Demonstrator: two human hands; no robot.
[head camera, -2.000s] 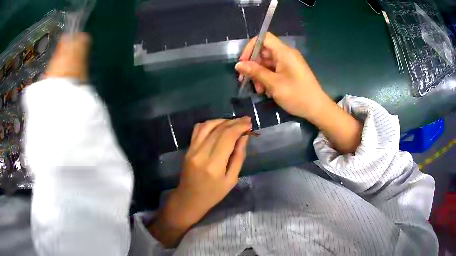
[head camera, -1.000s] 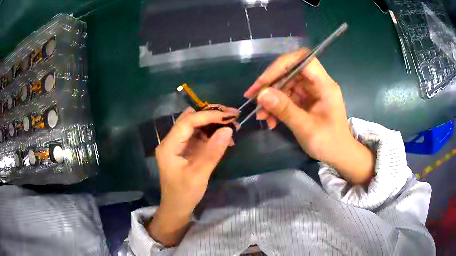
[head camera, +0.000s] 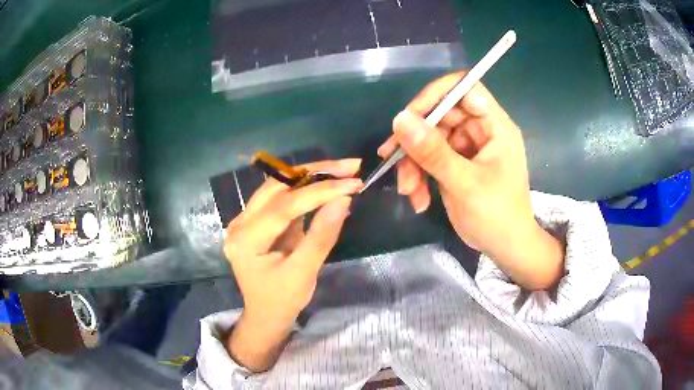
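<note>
My left hand (head camera: 285, 255) pinches a small round display module, mostly hidden by the fingers. Its orange-gold flex cable (head camera: 275, 167) sticks out to the upper left above the knuckles. My right hand (head camera: 472, 164) holds silver tweezers (head camera: 470, 78) like a pen. The tweezer tips are at the left fingertips, touching or very near them. Whether the tips hold a piece cannot be told. A cut black adhesive strip (head camera: 227, 196) lies on the green mat, partly behind my left hand.
A full black adhesive sheet (head camera: 304, 30) with clear border lies farther back. Stacked blister trays (head camera: 114, 145) with discs and orange cables stand at left. A clear tray (head camera: 647, 84) lies at right. A blue bin (head camera: 658, 199) is below the right edge.
The module has been raised off the strip area and turned in my left hand, its cable now at the upper left. The tweezers have come to the left fingertips. Another person's arm has left the left side.
</note>
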